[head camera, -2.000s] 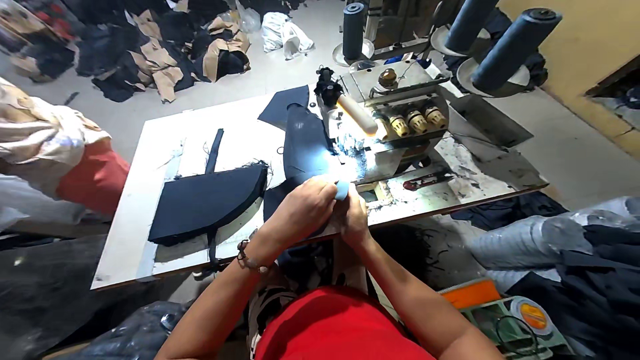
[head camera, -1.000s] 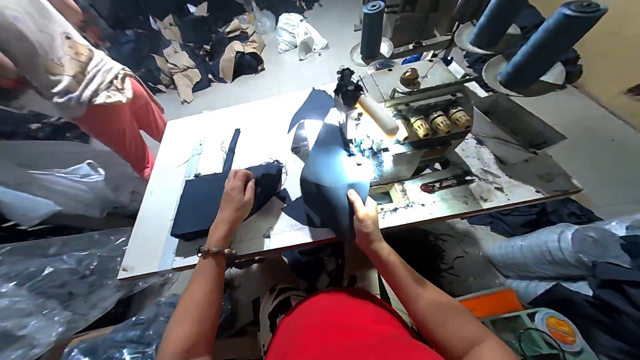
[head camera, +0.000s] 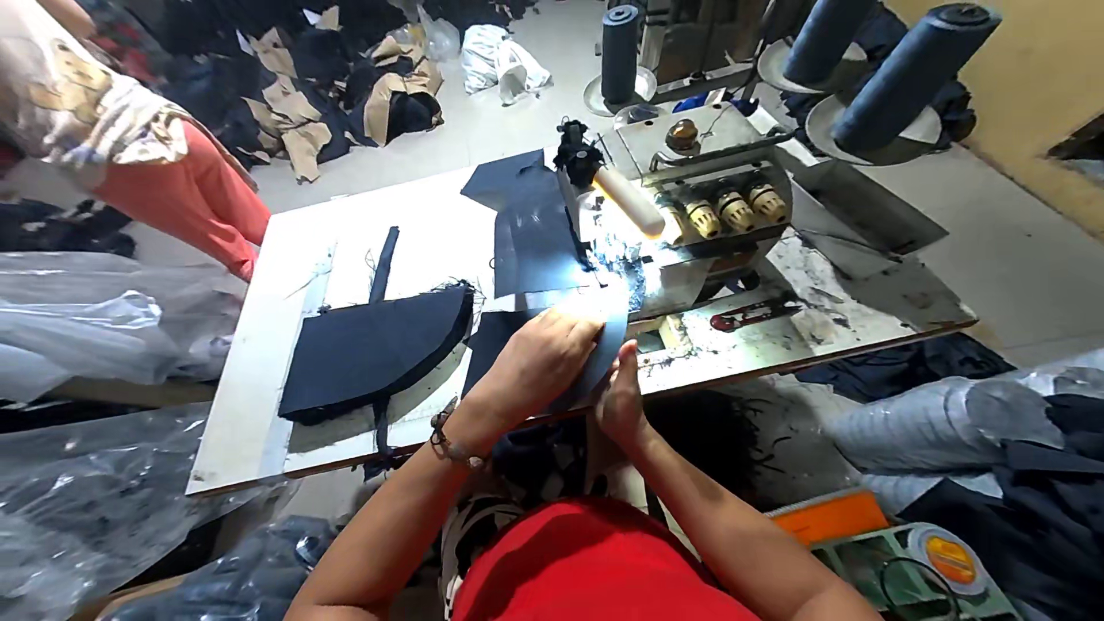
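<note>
My left hand (head camera: 548, 358) presses flat on a dark fabric piece (head camera: 595, 366) at the front of the overlock sewing machine (head camera: 690, 233), under its bright lamp. My right hand (head camera: 623, 392) is at that piece's right edge, fingers upright beside the table edge; its grip is partly hidden. Beyond my hands, another dark fabric panel (head camera: 535, 233) lies flat, left of the machine. A stack of curved dark fabric pieces (head camera: 375, 349) rests on the white table (head camera: 233, 414) to the left, with a dark strip (head camera: 385, 263) showing behind it.
Thread cones (head camera: 914, 78) stand behind the machine. Small red-handled thread snips (head camera: 729, 322) lie on the table at its right. A person in coral trousers (head camera: 185, 194) stands at the far left. Fabric scraps (head camera: 297, 112) cover the floor behind. Plastic-wrapped rolls (head camera: 949, 423) lie at the right.
My left hand has moved right, from the stacked fabric pieces to the fabric by the machine. My right hand stays near the front of the machine, and the fabric there has shifted.
</note>
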